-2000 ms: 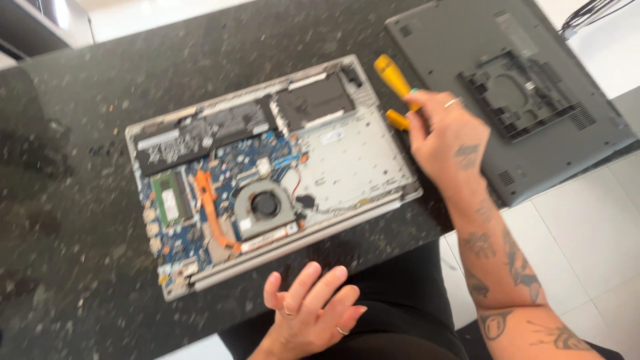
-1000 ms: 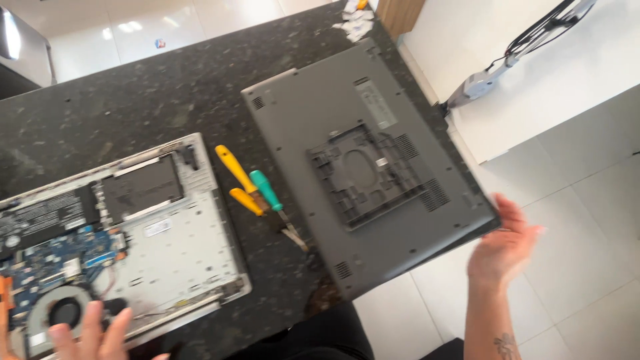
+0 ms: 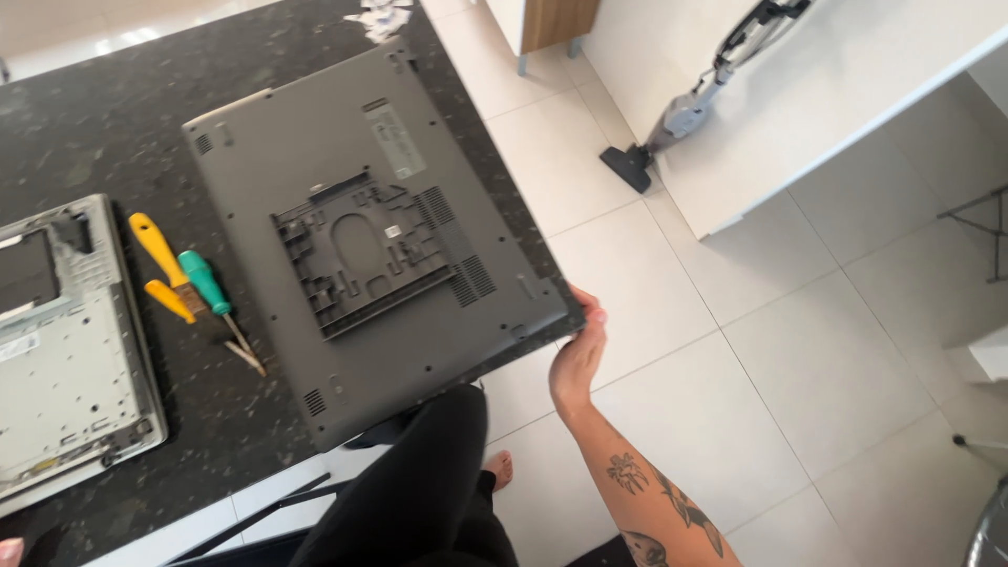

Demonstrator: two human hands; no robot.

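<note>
My right hand (image 3: 579, 350) is at the near right corner of a dark grey laptop bottom cover (image 3: 465, 346), its fingers partly hidden beneath the edge. A black plastic tray-like part (image 3: 358, 244) lies on that cover. Only a fingertip of my left hand (image 3: 11, 551) shows at the lower left edge, so its grip is hidden. To the left is the opened laptop chassis (image 3: 71, 354), partly out of view. Between chassis and cover lie a yellow-handled tool (image 3: 157, 248), a shorter yellow handle (image 3: 169, 301) and a green-handled screwdriver (image 3: 203, 279).
The dark stone countertop (image 3: 102, 134) ends just right of the cover. Crumpled white paper (image 3: 382, 17) sits at its far edge. A stick vacuum cleaner (image 3: 681, 118) leans by a white panel on the tiled floor. My legs are below the counter's near edge.
My right hand has gone from the yellow-handled tool to the corner of the cover. The tools now lie on the counter, with the green screwdriver in sight. The view has swung right.
</note>
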